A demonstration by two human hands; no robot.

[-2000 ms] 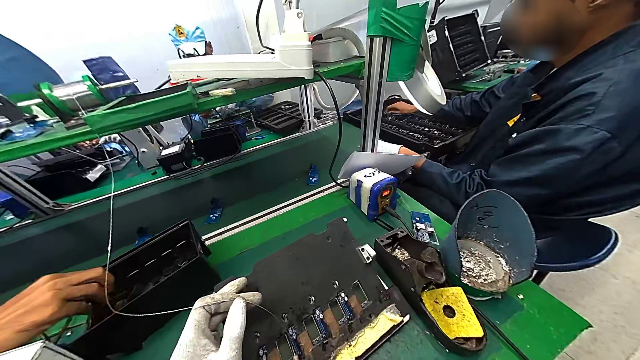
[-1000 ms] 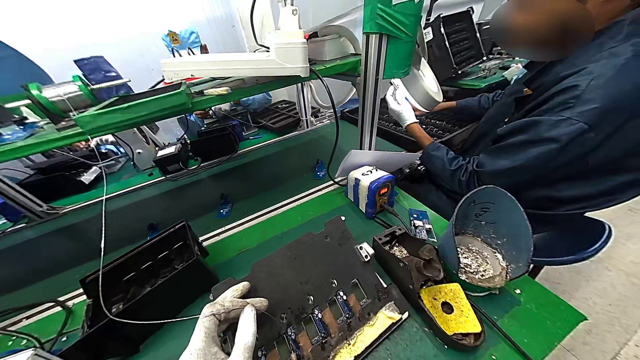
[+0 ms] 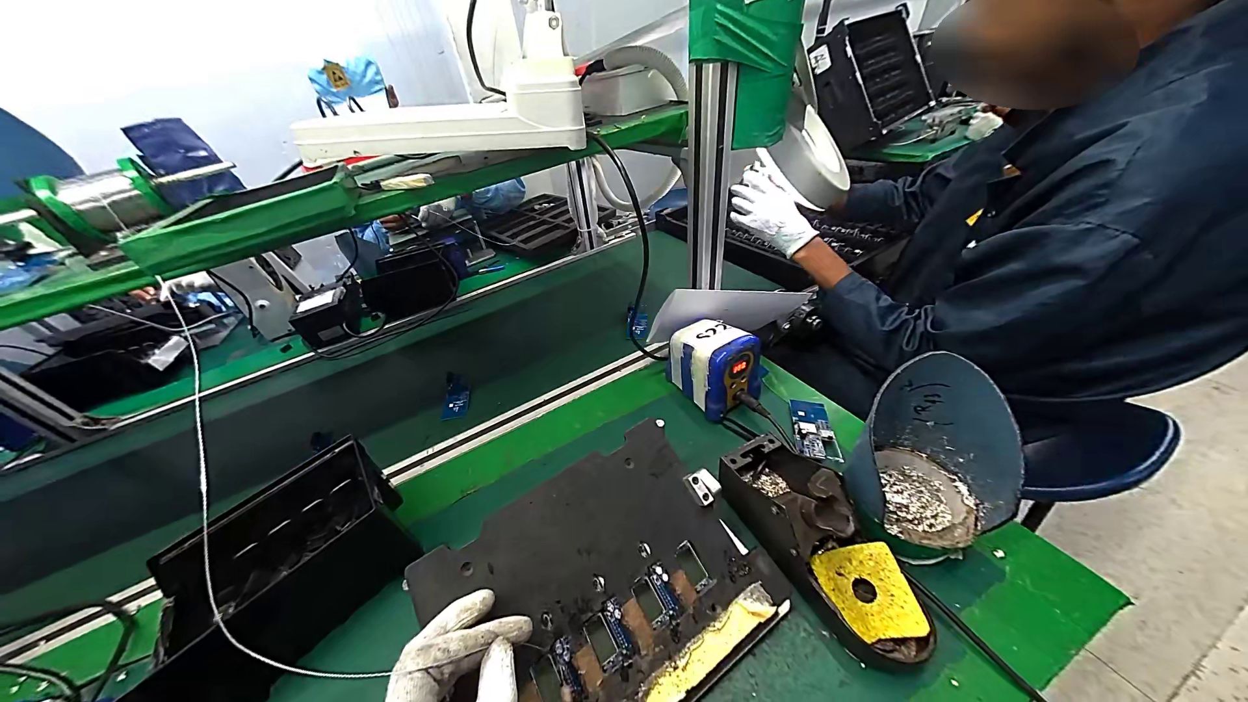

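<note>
My gloved right hand (image 3: 463,648) pinches the end of a solder wire (image 3: 205,487) over the lower left of a black fixture plate (image 3: 565,507). Small blue circuit boards (image 3: 616,624) sit in slots of that plate, and a yellow strip (image 3: 717,639) runs along its lower right edge. The wire hangs from a solder spool (image 3: 97,202) on the upper shelf. Beside the plate stands a soldering iron holder (image 3: 795,517) with a yellow sponge (image 3: 868,592). My left hand is out of view.
A black bin (image 3: 283,556) stands at left. Behind the plate is a blue soldering station (image 3: 717,370); right of it lie a circuit board (image 3: 815,430) and a cut-open container with solder scraps (image 3: 931,487). A co-worker (image 3: 1053,234) sits at the right by an aluminium post (image 3: 712,175).
My left hand, at the black bin two seconds ago, has left the view. The co-worker's gloved hand has risen beside the white ring near the post.
</note>
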